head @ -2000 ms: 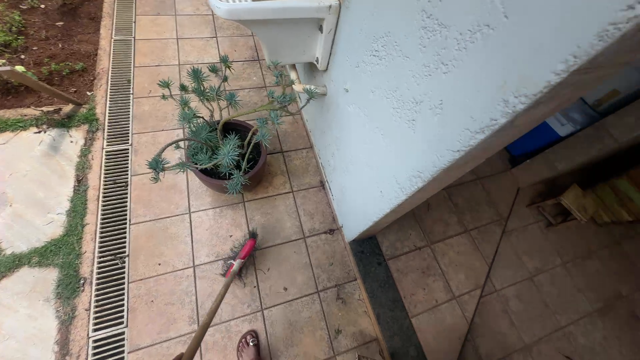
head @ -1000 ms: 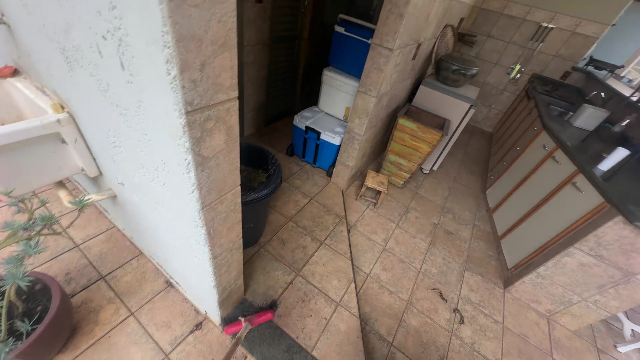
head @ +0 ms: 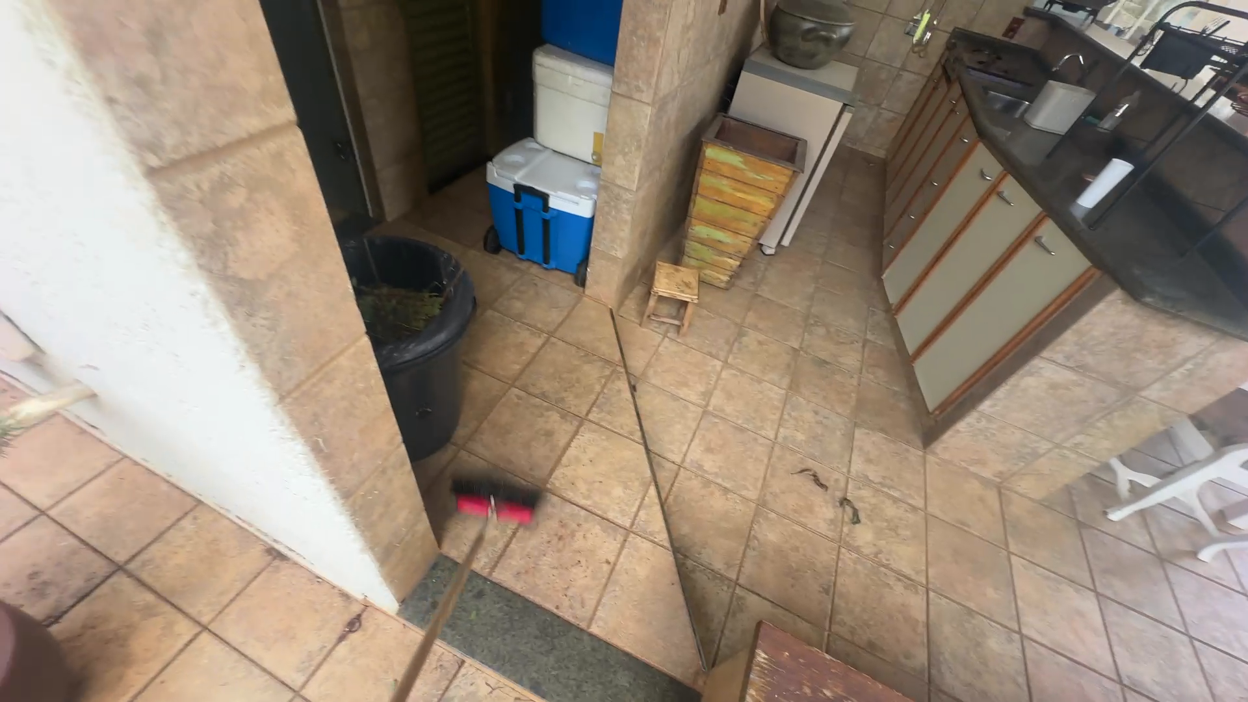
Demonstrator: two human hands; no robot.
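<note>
A push broom with a red head and dark bristles [head: 495, 503] is on the tiled floor, just past a dark stone threshold strip [head: 556, 634]. Its wooden handle [head: 444, 614] runs down out of the bottom edge of the view. Neither of my hands shows, so what holds the handle is hidden. A black plastic bin [head: 419, 361] with plant clippings inside stands beyond the broom head, against the tiled wall end. Dark bits of debris [head: 850, 510] lie on the tiles to the right.
Blue-and-white coolers [head: 546, 210] are stacked in the alcove. A small wooden stool [head: 675, 283] stands by a tall slatted wooden planter [head: 739, 195]. Cabinets [head: 985, 273] and a white plastic chair [head: 1189, 487] are at right. A worn wooden piece [head: 809, 668] juts in at the bottom.
The view has swung right, away from the potted plant. The broom head has moved from the tiles near the plant, past the wall corner, to beyond the threshold strip.
</note>
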